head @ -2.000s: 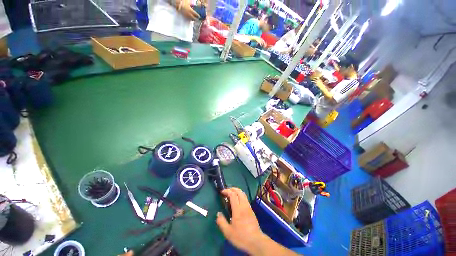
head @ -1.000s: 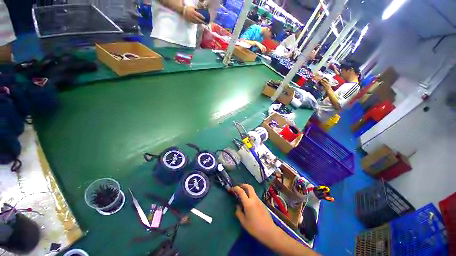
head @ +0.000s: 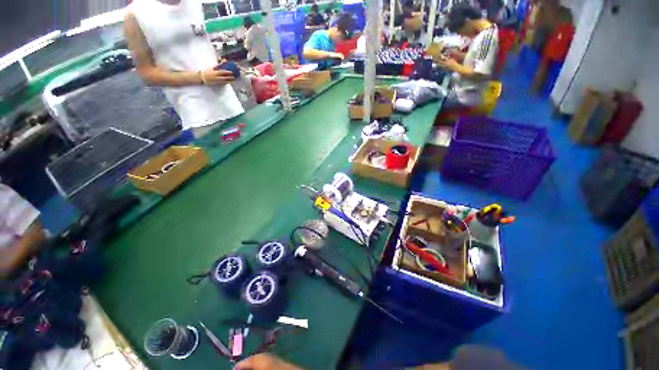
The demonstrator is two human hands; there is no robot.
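My right hand (head: 266, 362) is cut off by the bottom edge, beside a pink USB drive (head: 237, 342) and silver tweezers (head: 216, 340); its grip is hidden. My left hand is not in view. A black electric screwdriver (head: 329, 272) lies on the green bench (head: 195, 246), tip towards the front edge. Three dark blue speakers, at the left (head: 229, 270), back (head: 271, 254) and front (head: 261, 290), stand grouped with white-ringed ends up. A white strip (head: 292, 321) lies in front of them. A clear cup of dark pieces (head: 162, 338) is at the left.
A soldering stand (head: 355, 217) is behind the screwdriver. A blue tool crate (head: 446, 296) stands right of the bench, a purple crate (head: 498, 155) beyond it. Cardboard boxes (head: 383, 172) sit along the bench. Dark cloth items (head: 43, 311) pile at left. A person (head: 189, 65) stands across the bench.
My right hand has let go of the screwdriver and moved left and down to the bottom edge. The view has turned, showing more of the tool crate and the person opposite.
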